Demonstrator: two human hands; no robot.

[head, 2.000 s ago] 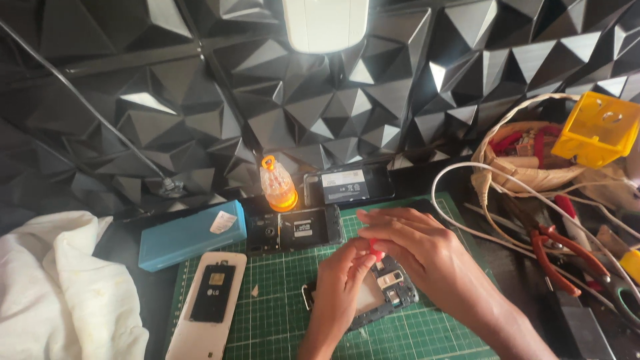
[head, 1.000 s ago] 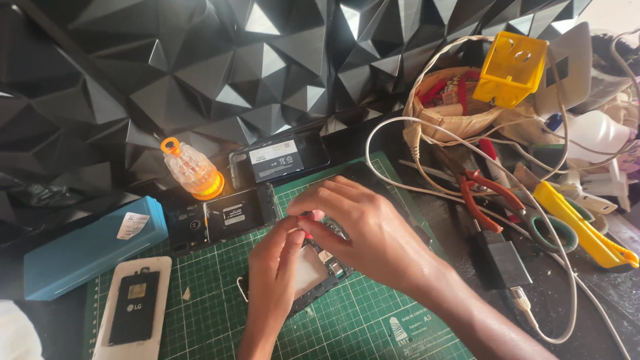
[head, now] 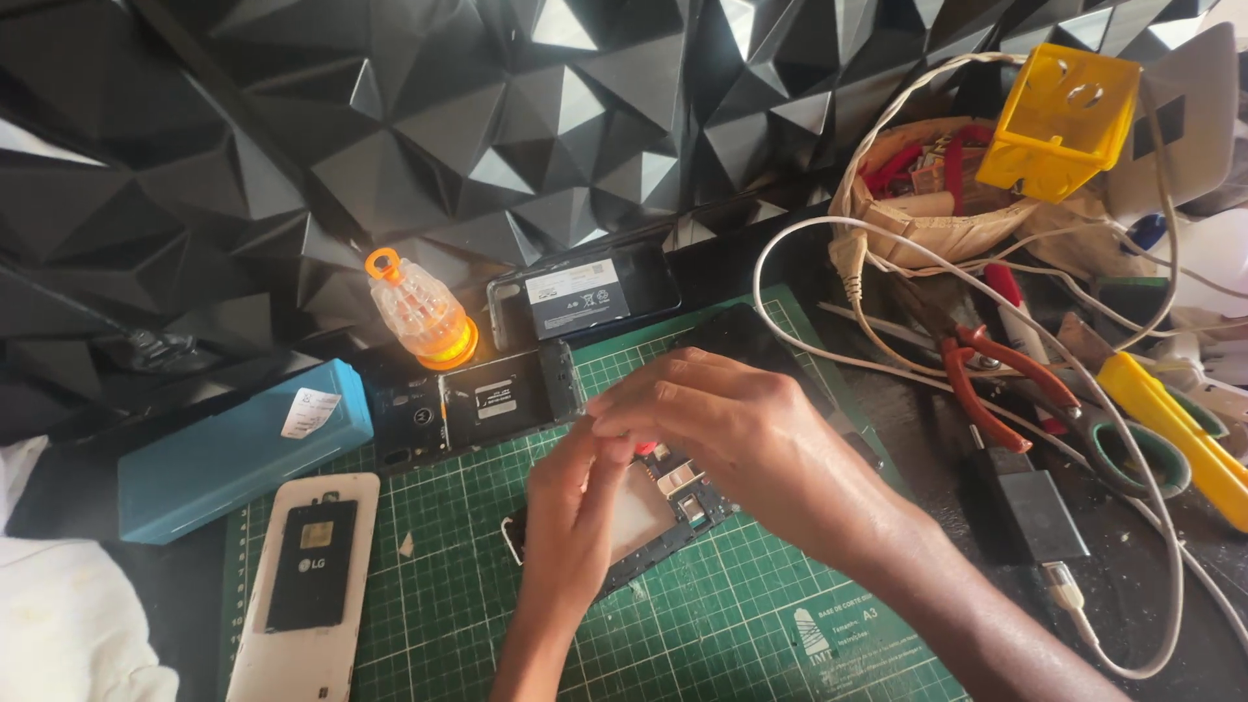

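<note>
A partly disassembled phone point(head: 643, 522) lies on the green cutting mat point(head: 458, 575), its inner parts exposed. My left hand point(head: 575, 517) is over its left part, with thumb and fingertips raised and pinched together. Above the phone's right part arches my right hand point(head: 721, 419), its fingertips meeting those of the left. A small red thing point(head: 645, 448) shows beneath the fingers; what it is, and which hand holds it, cannot be told. Behind the hands lie a dark phone housing point(head: 497, 395) and a phone shell with a labelled battery point(head: 585, 297).
An orange-based screwdriver bit holder point(head: 424, 312) stands behind the mat. At left are a blue box point(head: 244, 453), a white back cover with an LG battery point(head: 312, 565) and white cloth point(head: 78, 624). At right lie red-handled pliers point(head: 1004, 375), a white cable point(head: 975, 263), a charger point(head: 1043, 512) and a basket point(head: 936, 224).
Both hands stay together over the phone, with the fingertips still meeting. The camera view has shifted between frames.
</note>
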